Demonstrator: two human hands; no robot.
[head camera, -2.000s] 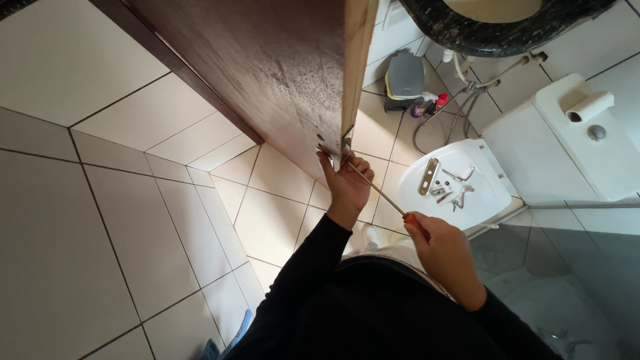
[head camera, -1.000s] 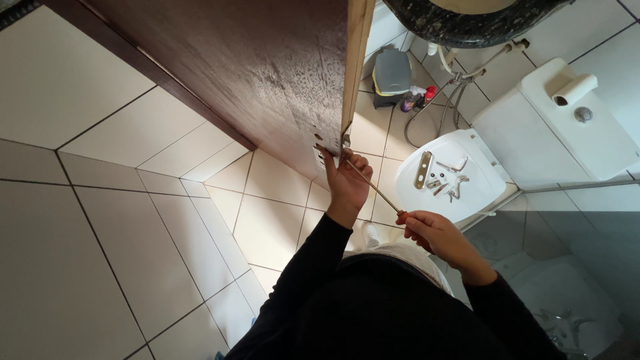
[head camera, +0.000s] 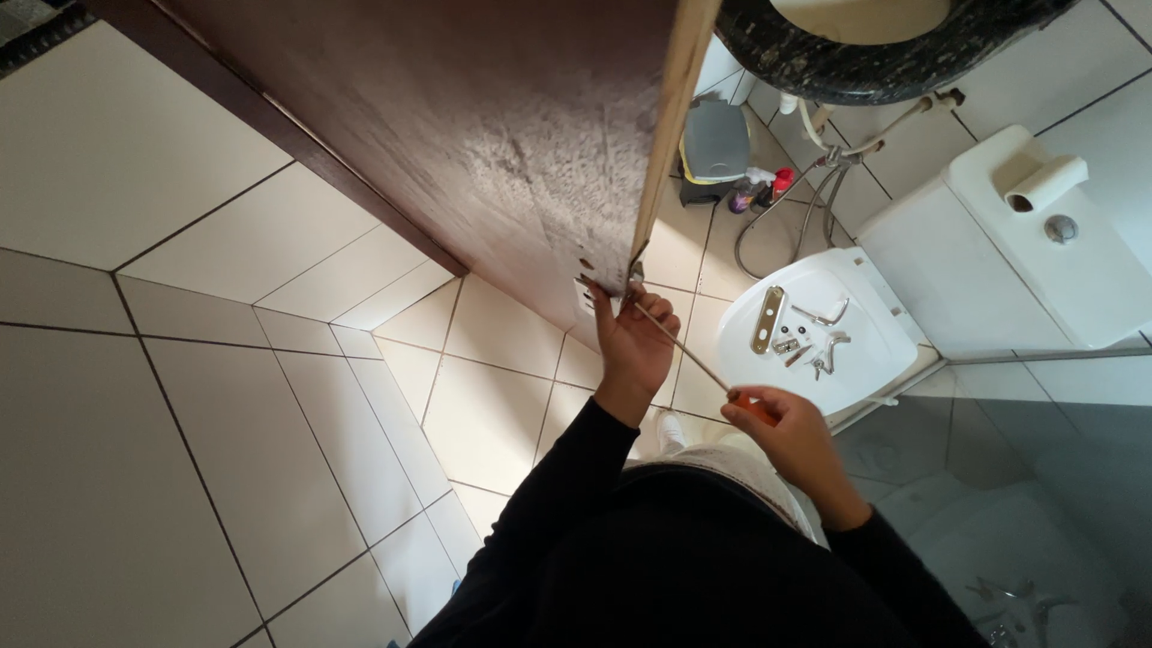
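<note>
A dark wooden door (head camera: 504, 135) stands ajar, with a metal lock part (head camera: 635, 270) at its pale edge. My left hand (head camera: 634, 346) is at that edge, its thumb on the door's face and its fingers around the lock area; whether it grips the part cannot be told. My right hand (head camera: 787, 441) holds the orange handle of a long screwdriver (head camera: 688, 351), whose shaft runs up to the lock by my left fingers. On the closed white toilet lid (head camera: 846, 279) lie a metal escutcheon plate (head camera: 768, 319), door lever handles (head camera: 832, 351) and several small metal parts.
The toilet tank (head camera: 1008, 261) bears a cardboard-cored roll (head camera: 1047, 184). Beyond the door stand a grey-lidded bin (head camera: 716, 139) and spray bottles (head camera: 747, 191), below a dark stone washbasin counter (head camera: 837, 85). A hose (head camera: 742, 247) loops beside them. A glass panel (head camera: 1017, 486) is at lower right.
My left hand stays at the door edge. My right hand stays on the screwdriver, and its grip on the handle has shifted.
</note>
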